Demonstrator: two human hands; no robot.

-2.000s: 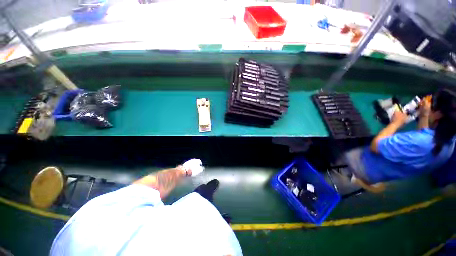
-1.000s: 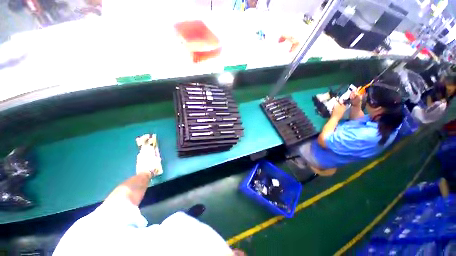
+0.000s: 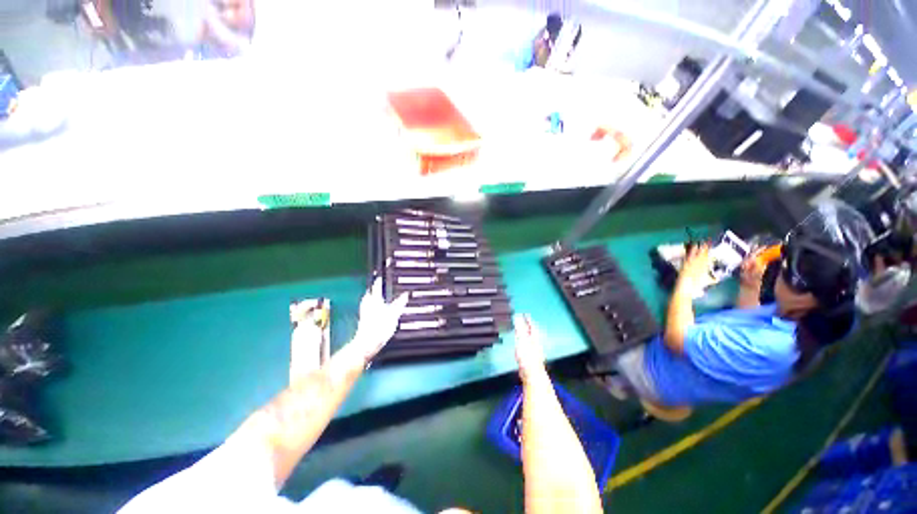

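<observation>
A stack of black slotted product trays (image 3: 442, 291) stands on the green bench in front of me, with slim dark workpieces with silvery strips in the top tray's rows. My left hand (image 3: 379, 319), in a white glove, is at the stack's left side with its fingers apart; whether it touches the trays is hard to tell. My right hand (image 3: 528, 341), bare, is just off the stack's right front corner with nothing visible in it. The small pale fixture (image 3: 310, 336) sits on the bench left of the stack, partly behind my left forearm.
Another slotted tray (image 3: 603, 298) lies right of the stack. A person in blue (image 3: 744, 336) works at the far right. A blue crate (image 3: 593, 432) is on the floor below. Bags of black parts (image 3: 25, 371) lie far left. A red bin (image 3: 432, 125) is on the shelf; a metal post (image 3: 654, 151) rises at right.
My left hand has moved from the pale fixture to the stack's left side. My right hand has come up to the stack's right side. The view has shifted slightly.
</observation>
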